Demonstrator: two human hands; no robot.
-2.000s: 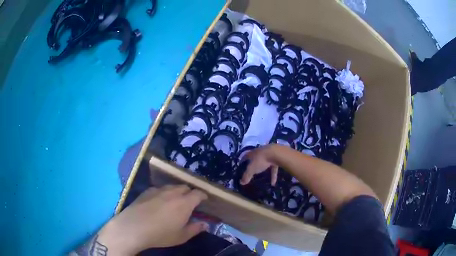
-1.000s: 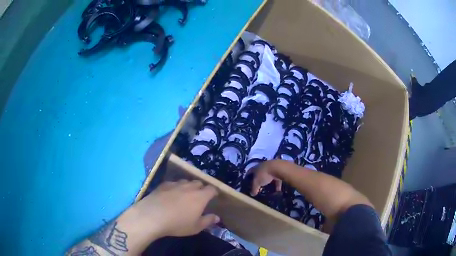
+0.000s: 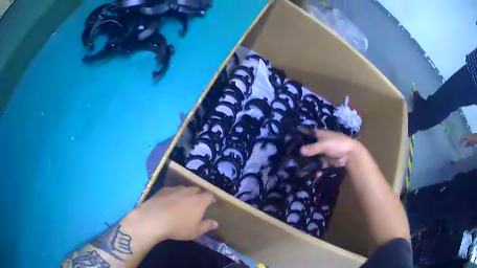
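The open brown carton point(image 3: 380, 113) holds rows of small glossy black C-shaped yokes point(image 3: 228, 167) on white sheets point(image 3: 261, 86). My left hand point(image 3: 180, 212) holds the near carton flap point(image 3: 235, 220) at the lower left, its fingers over the edge. My right hand point(image 3: 332, 146) is inside the carton, right of its middle, holding a blurred dark cluster of yokes point(image 3: 293, 149). The cluster is above the rows. How many yokes it holds cannot be told.
A pile of black yokes point(image 3: 125, 34) lies on the blue-green bench point(image 3: 94, 152) at the upper left. A crumpled white ball point(image 3: 347, 117) is in the carton's far right corner. A clear plastic bag point(image 3: 342, 31) is behind the carton. A person's leg point(image 3: 442, 102) shows at right.
My right hand has moved from the near part of the carton up and to the right, and dark yokes now show lifted with it. My left hand stays on the flap.
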